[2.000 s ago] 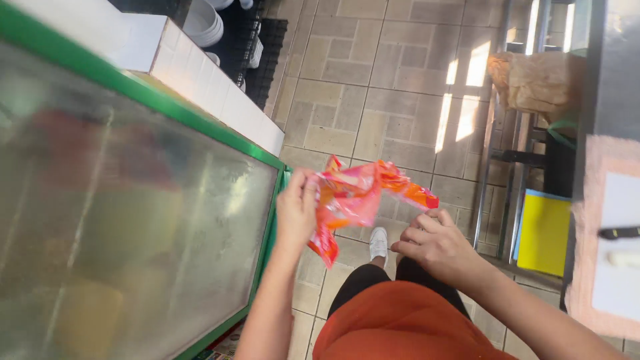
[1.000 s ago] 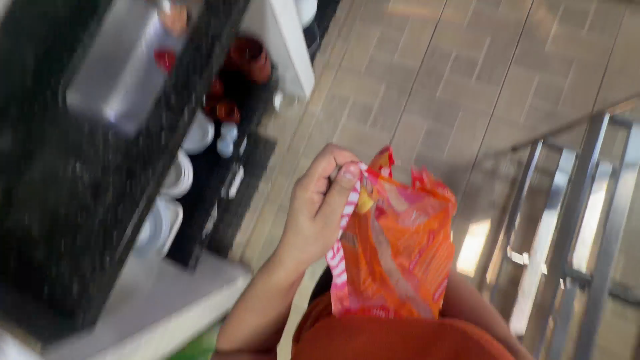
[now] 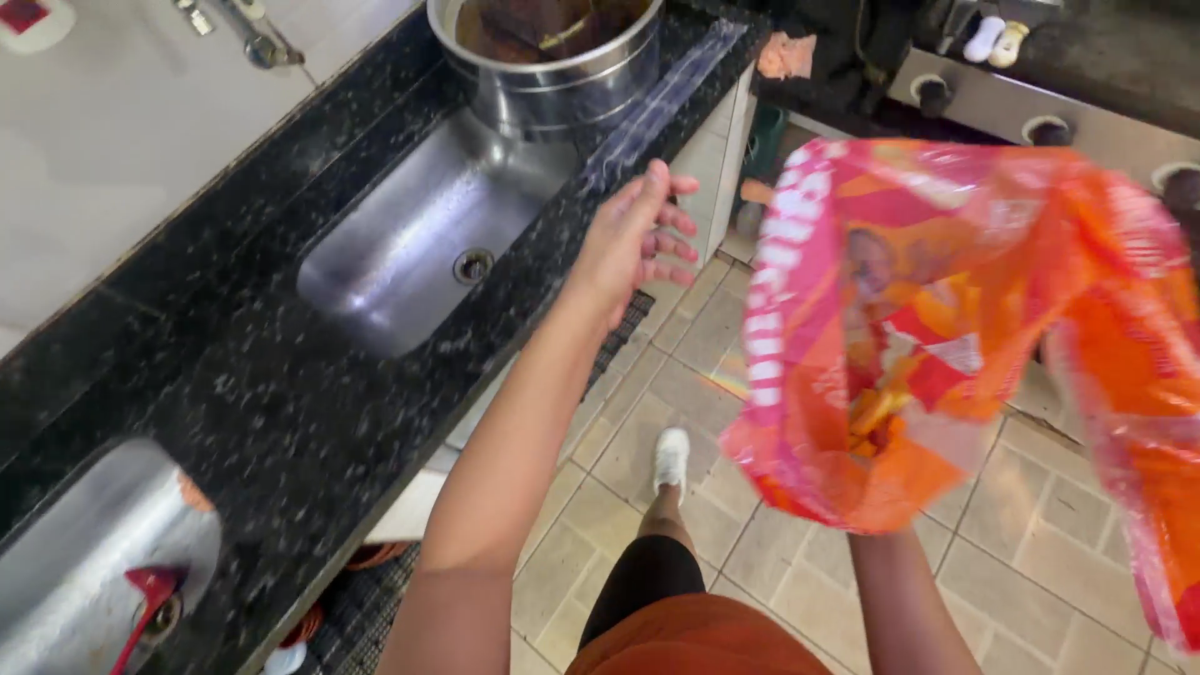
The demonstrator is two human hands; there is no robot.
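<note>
An orange and pink plastic bag with white lettering hangs at the right, over the floor, its mouth spread. Yellow and red scraps show inside it. My right forearm rises behind the bag, which hides my right hand, so its grip cannot be seen. My left hand is held out beside the counter edge, fingers apart, with nothing in it. It is to the left of the bag and does not touch it.
Along the left runs a black granite counter with a steel sink and a second basin holding a red utensil. A large metal pot stands beyond the first sink. A stove is at the upper right.
My left hand, on the bag one second ago, has let go and is now apart from it. The bag is now spread wide at the right. The view has swung to the sinks and stove.
</note>
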